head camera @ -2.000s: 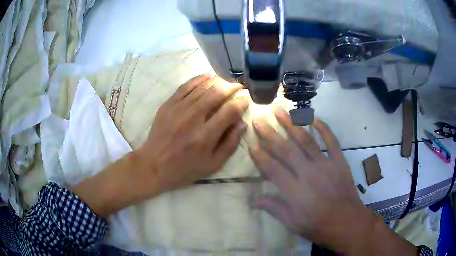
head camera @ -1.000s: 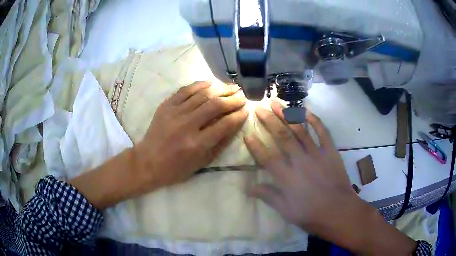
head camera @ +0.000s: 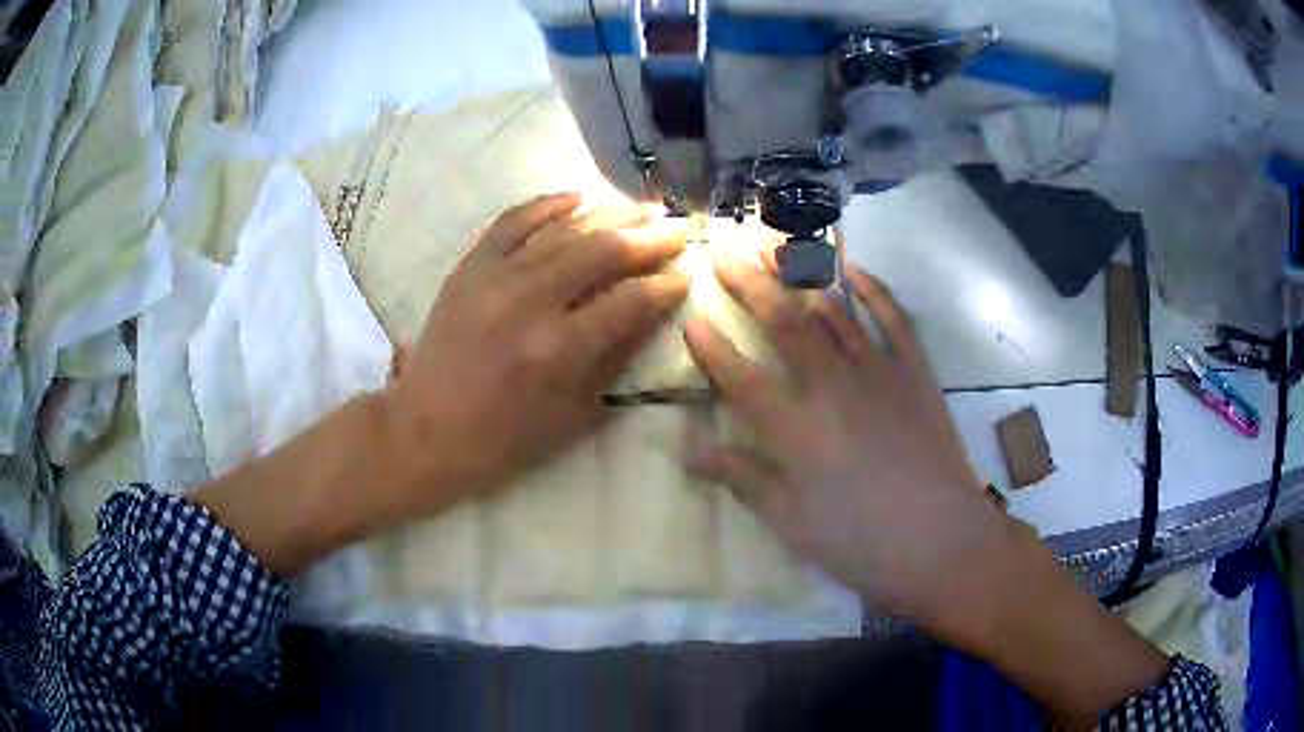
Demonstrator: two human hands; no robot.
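Observation:
A cream quilted panel (head camera: 501, 529) lies under the lit needle area of the white sewing machine (head camera: 915, 86). A dark piping strip (head camera: 658, 396) crosses it between my hands. My left hand (head camera: 536, 336) lies flat on the panel left of the needle, fingers slightly bent, pressing the cloth. My right hand (head camera: 844, 429) lies on the panel to the right, fingers spread, fingertips near the presser foot. Glare hides the needle and the stitch line. Neither hand is closed on anything.
Layered cream and white pieces (head camera: 86, 286) stand at the left, with a white flap (head camera: 286, 315) beside the panel. At right lie a dark angular pad (head camera: 1051, 229), brown strip (head camera: 1123, 343), brown scrap (head camera: 1024, 445) and pink-and-blue tool (head camera: 1223, 393). Black cords cross the table's right edge.
The panel has moved up towards the machine; its lower white edge and the dark area below now show. Both hands have moved up slightly with it. The machine sits higher in the view.

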